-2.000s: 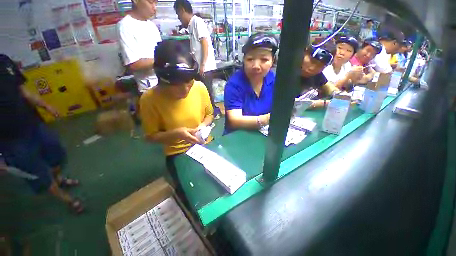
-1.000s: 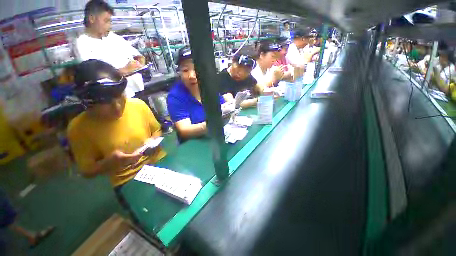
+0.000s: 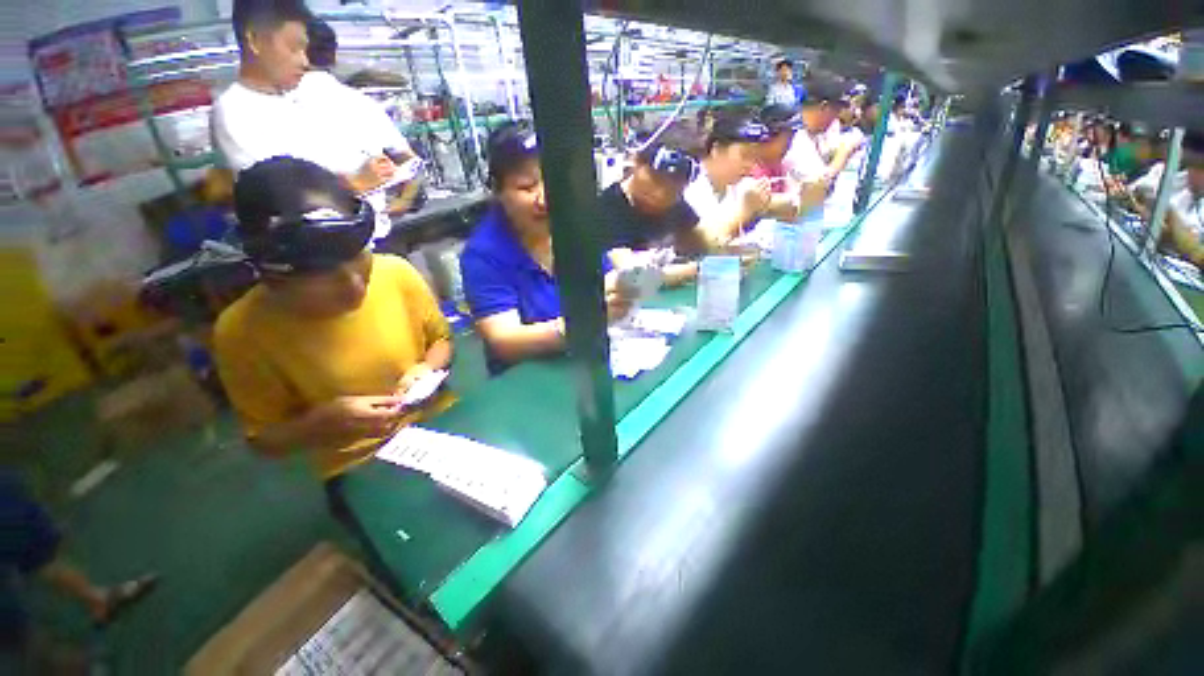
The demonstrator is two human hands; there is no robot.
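Neither of my hands is in the picture. The wide dark conveyor belt (image 3: 753,489) runs from the bottom of the view towards the back. A stack of white pieces (image 3: 878,260) lies on it farther up, near its left side. On the green bench (image 3: 515,403) left of the belt lies a long stack of white printed pieces (image 3: 469,470). An open brown carton (image 3: 271,614) stands at the bottom left, cut off by the edge, with white printed pieces (image 3: 363,644) inside.
A green post (image 3: 570,238) rises from the bench edge. A person in yellow (image 3: 337,346) and one in blue (image 3: 508,284) hold white pieces behind the bench; several more people sit beyond. Pale blue-white boxes (image 3: 718,293) stand on the bench. Another line (image 3: 1122,357) runs at the right.
The view has swung right, then slightly back left in the last second. The belt's far stack has come nearer. The carton is now mostly cut off.
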